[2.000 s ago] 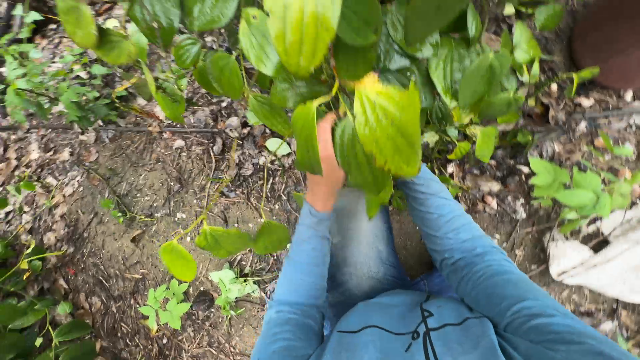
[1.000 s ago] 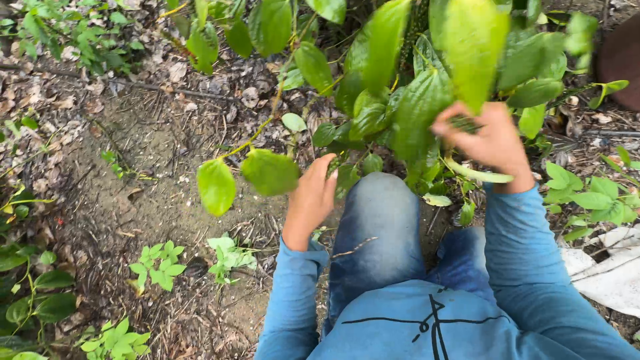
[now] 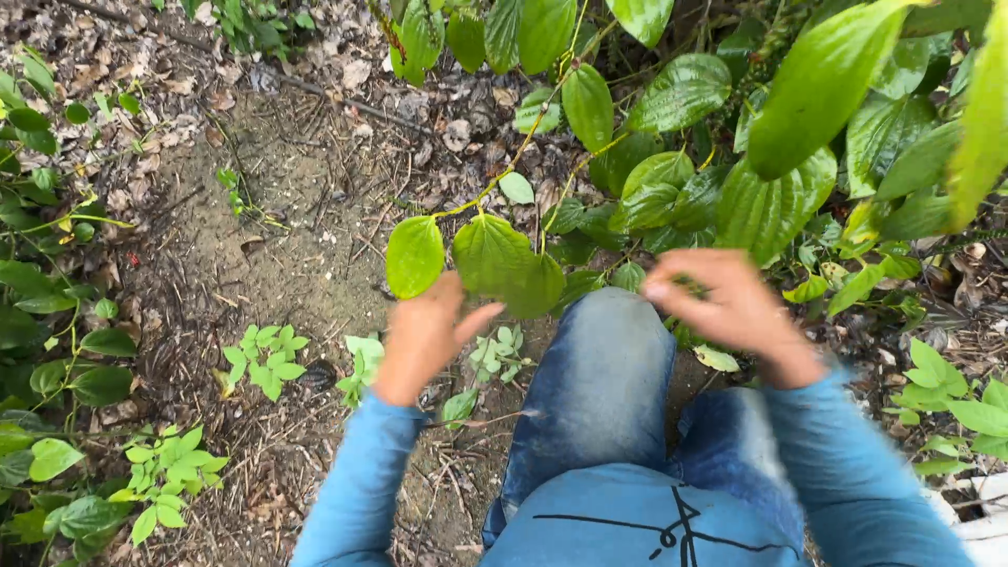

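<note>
A leafy vine with broad, glossy green leaves hangs over the top and right of the view. One yellowish stem reaches down to the left, with several leaves at its tip. Just below those tip leaves is my left hand, blurred, thumb apart from the fingers; nothing shows in it. My right hand, also blurred, is over the right side of my raised knee, fingers curled toward the thumb. Whether it holds something small cannot be told.
Low seedlings grow from the littered soil at left. Denser foliage lines the left edge. A thin dark stick or line crosses the ground at upper left. A whitish sheet or sack lies at lower right.
Two seconds ago both hands were up among the leaves, close together. They have since come apart, and my right hand has come down from the large leaf it was at one second ago.
</note>
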